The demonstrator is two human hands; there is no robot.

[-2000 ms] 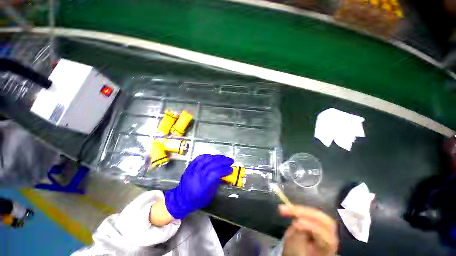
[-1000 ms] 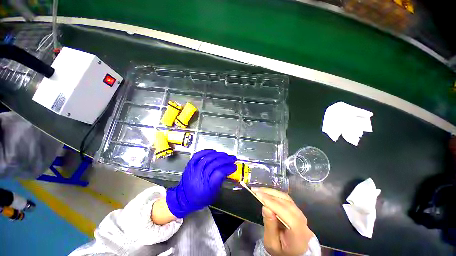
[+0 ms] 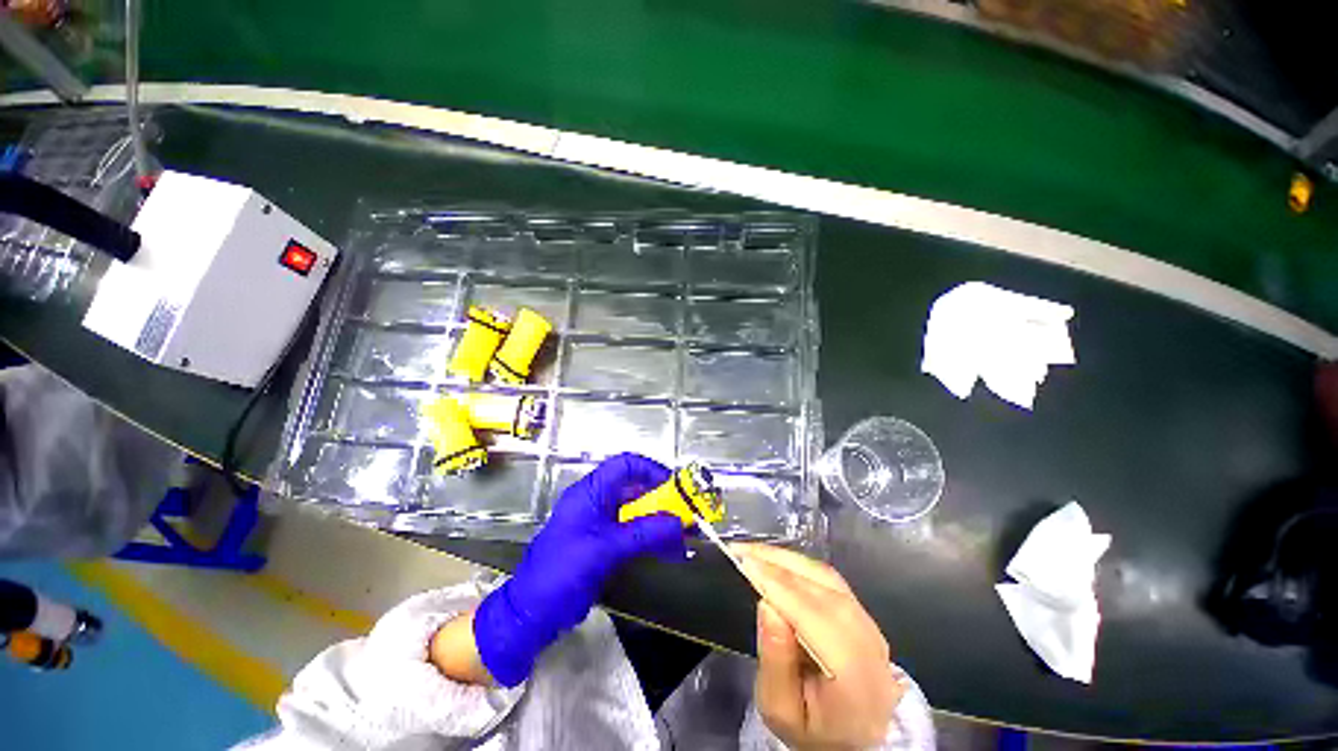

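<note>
My left hand (image 3: 575,546), in a blue-purple glove, holds a yellow unit (image 3: 663,500) above the front edge of the clear blister tray (image 3: 748,330). The unit's dark-banded end faces right and slightly up. My bare right hand (image 3: 834,646) holds a thin pale swab (image 3: 753,575). The swab's tip is at the banded end of the unit; whether it touches is hard to tell. Several other yellow units (image 3: 523,343) lie loose in the left part of the tray. A clear round cup (image 3: 885,470) stands right of the tray.
Two crumpled white wipes (image 3: 1001,345) lie right of the cup. A white box (image 3: 213,282) with a red switch and black hose (image 3: 66,213) stands left of the tray. The green conveyor (image 3: 660,110) runs behind. A dark heap (image 3: 1284,572) is at the far right.
The right hand and swab have come in from the right to the unit. The left hand has turned the unit so its end tilts upward. The camera view has shifted slightly.
</note>
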